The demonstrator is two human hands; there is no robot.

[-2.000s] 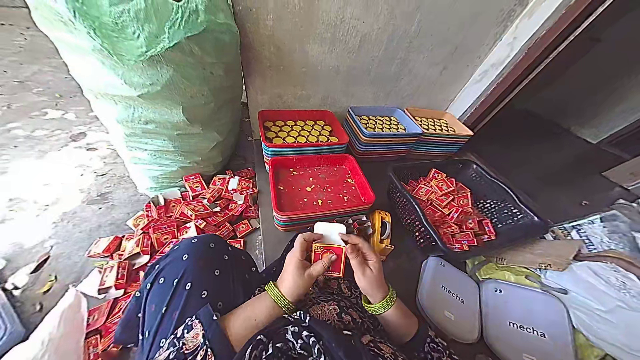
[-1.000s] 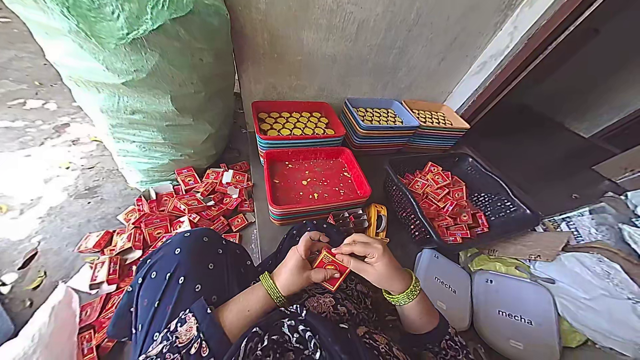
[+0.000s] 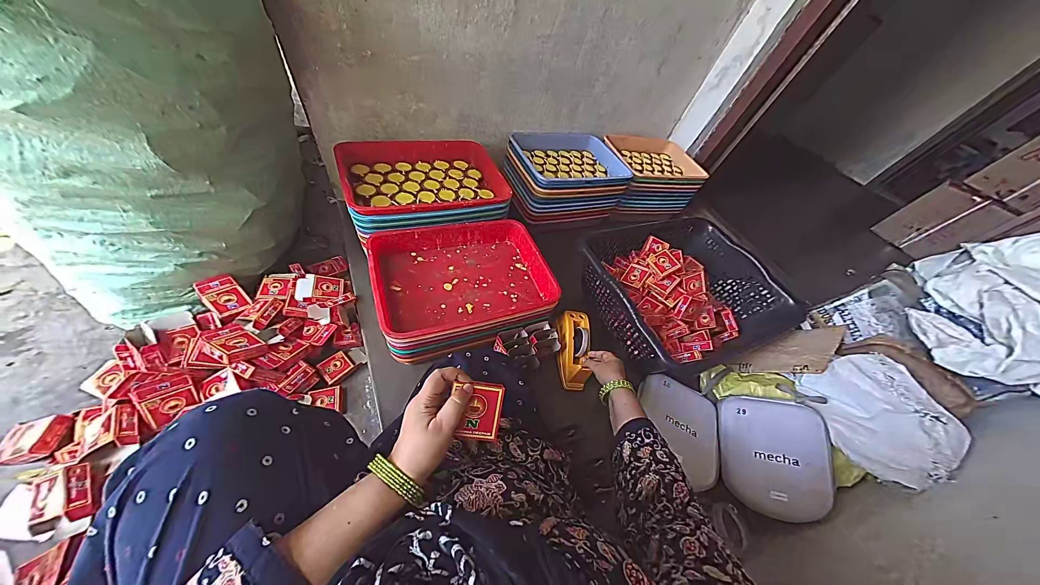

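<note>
Between the thumb and fingers of my left hand [image 3: 433,418] is a small red cardboard box [image 3: 481,411], its printed face up, over my lap. My right hand [image 3: 604,367] reaches to the near right side of a yellow tape dispenser [image 3: 574,351], fingertips at its roll; whether a piece of tape is between them cannot be seen. Left of the dispenser, several small open boxes [image 3: 528,341] lie against the front of a stack of trays topped by a red plastic tray [image 3: 463,280] holding only yellow crumbs. To the right, a black plastic basket [image 3: 751,280] holds many red boxes [image 3: 670,296].
Behind stand stacked trays, a red one [image 3: 422,148], a blue one [image 3: 569,140] and an orange one [image 3: 658,146], with round yellow pieces. Red boxes [image 3: 236,345] are heaped left beside a green sack [image 3: 146,154]. Two grey lidded cases [image 3: 776,459] and white plastic bags [image 3: 890,414] lie right.
My right hand has left the red box and moved right to the tape dispenser. My left hand keeps the box, whose white flap stood open two seconds ago and is no longer seen.
</note>
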